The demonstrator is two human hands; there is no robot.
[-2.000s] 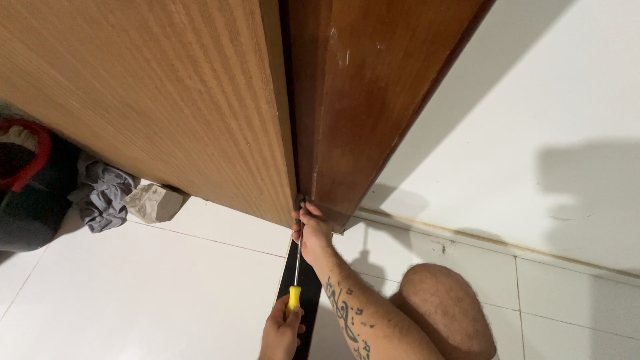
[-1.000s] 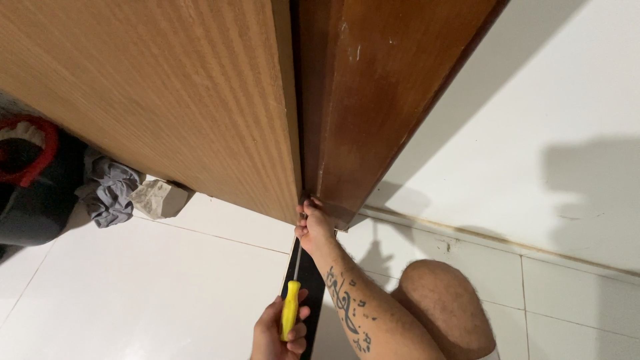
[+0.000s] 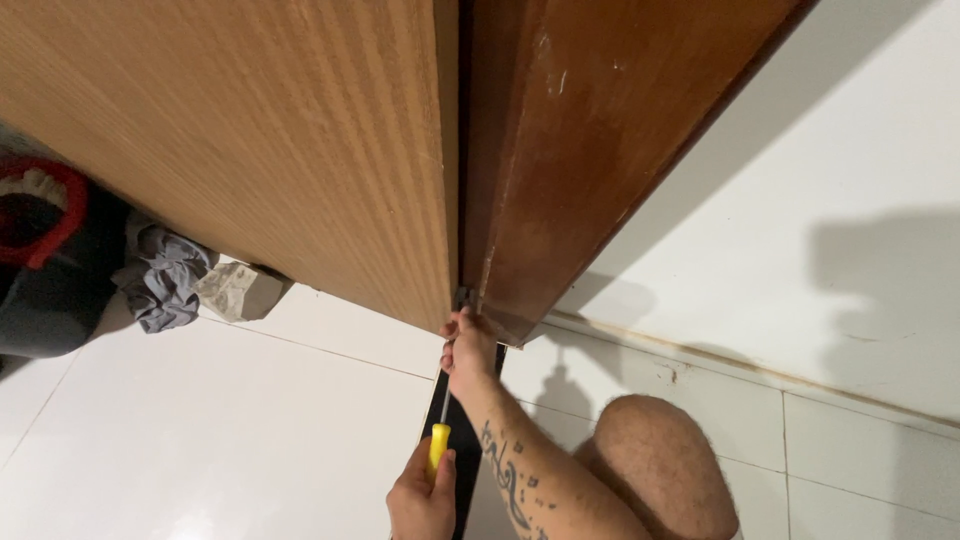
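Observation:
A screwdriver with a yellow handle [image 3: 439, 444] points up, away from me, its handle in my left hand [image 3: 424, 491]. Along its metal shaft, my right hand [image 3: 471, 349] has its fingers curled around the upper end, near the lower hinge [image 3: 465, 295]. That hinge sits in the gap between the light wooden door [image 3: 322, 172] and the dark brown door frame [image 3: 592, 127]. The screwdriver's tip is hidden by my right fingers, so whether it touches a screw cannot be told.
At the left stand a dark bucket [image 3: 56, 307] with a red rim, a crumpled grey cloth [image 3: 169, 277] and a stone-like chunk [image 3: 241, 291] by the door's bottom edge. A dark threshold strip [image 3: 466, 450] crosses the white tiled floor [image 3: 225, 420]. My bent knee [image 3: 660, 465] is at the right.
My right fingers are still at the hinge and my left hand still holds the yellow handle, which shows less of its surface between the fingers than one second ago.

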